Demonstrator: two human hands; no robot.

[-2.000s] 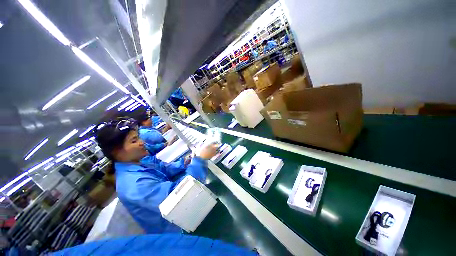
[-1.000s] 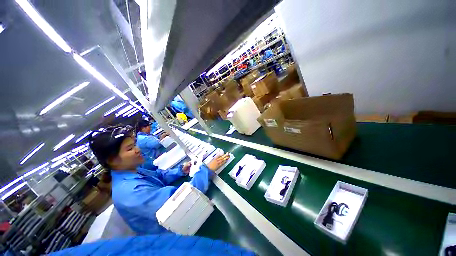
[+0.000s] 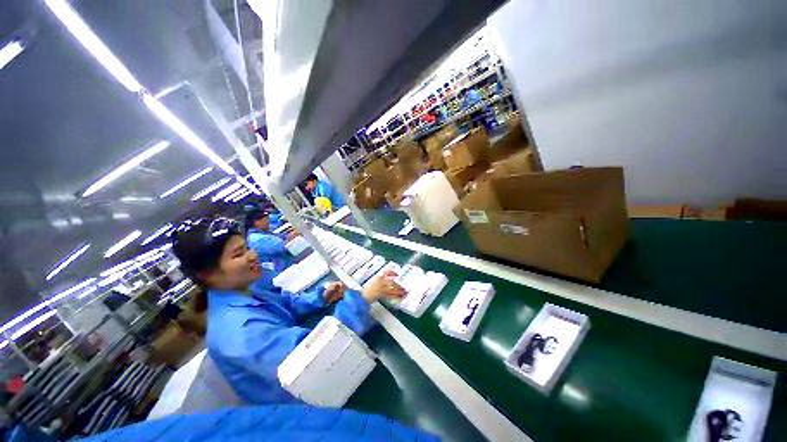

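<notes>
Several open white box trays stand in a row on the green conveyor belt. The nearest box tray (image 3: pixel 732 399) is at the lower right, partly cut off by the bottom edge, with a black coiled cable (image 3: pixel 721 425) in it. Farther up the belt, another box tray (image 3: pixel 569 332) holds a black cable (image 3: pixel 537 348), and a third box tray (image 3: pixel 470 311) holds one too. A blue sleeve (image 3: pixel 285 423) runs along the bottom edge. Neither of my hands is in view.
A neighbouring worker in blue (image 3: pixel 250 324) reaches over the belt at left. A stack of white boxes (image 3: pixel 328 363) stands before them. An open brown carton (image 3: pixel 548 224) and a white container (image 3: pixel 430 204) stand beyond the belt. A grey shelf (image 3: pixel 362 78) hangs overhead.
The box trays have shifted along the belt, mostly towards the right and nearer to me. The neighbouring worker's hand has moved to a box tray nearer along the belt. The view has shifted slightly.
</notes>
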